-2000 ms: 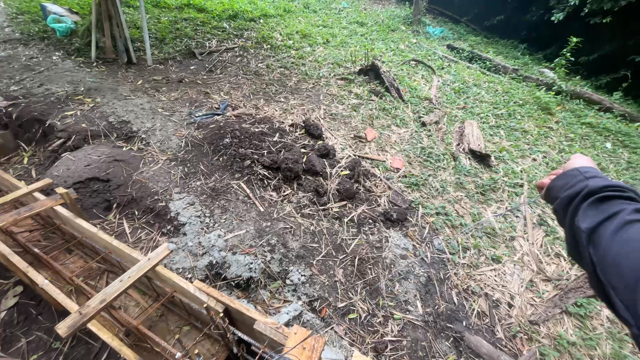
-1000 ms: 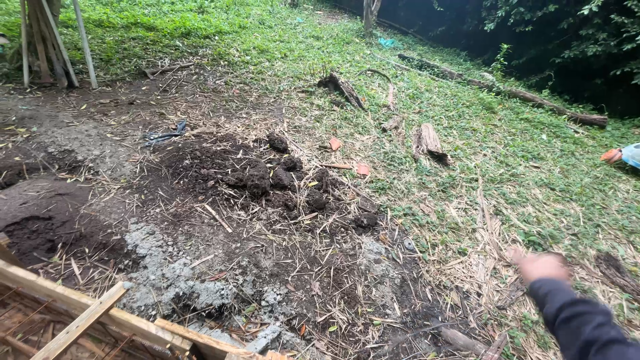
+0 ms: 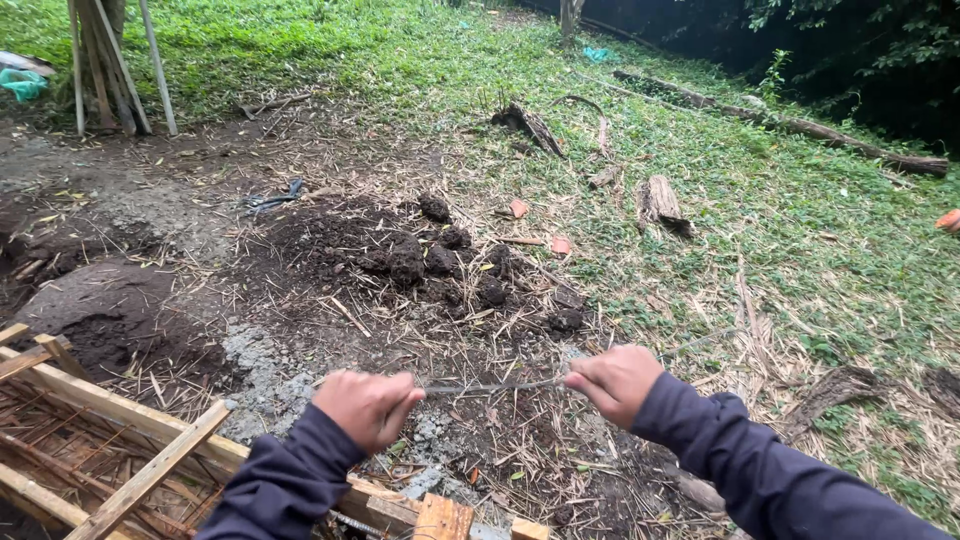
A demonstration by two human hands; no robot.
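Note:
Between my two fists a thin grey strand, wire or cord, is stretched nearly level (image 3: 491, 388). My left hand (image 3: 369, 409) is closed on one end, just above the corner of the timber formwork (image 3: 202, 442). My right hand (image 3: 615, 384) grips the strand farther right, and a loose length of it trails out behind that hand over the dry grass. Both hands are over bare soil, nearer to me than a heap of dark clods (image 3: 420, 259). Inside the formwork lie rusty steel bars (image 3: 67, 469).
Beyond the clods are broken orange pieces (image 3: 560, 244) and a weathered wood chunk (image 3: 660, 204). A long log (image 3: 810, 129) lies at the upper right. Poles (image 3: 112, 67) lean together at the upper left. A mound of earth (image 3: 105, 307) rises beside the formwork.
My left hand has come into view, and my right hand has moved inward from the right side. The strand now shows stretched between both hands.

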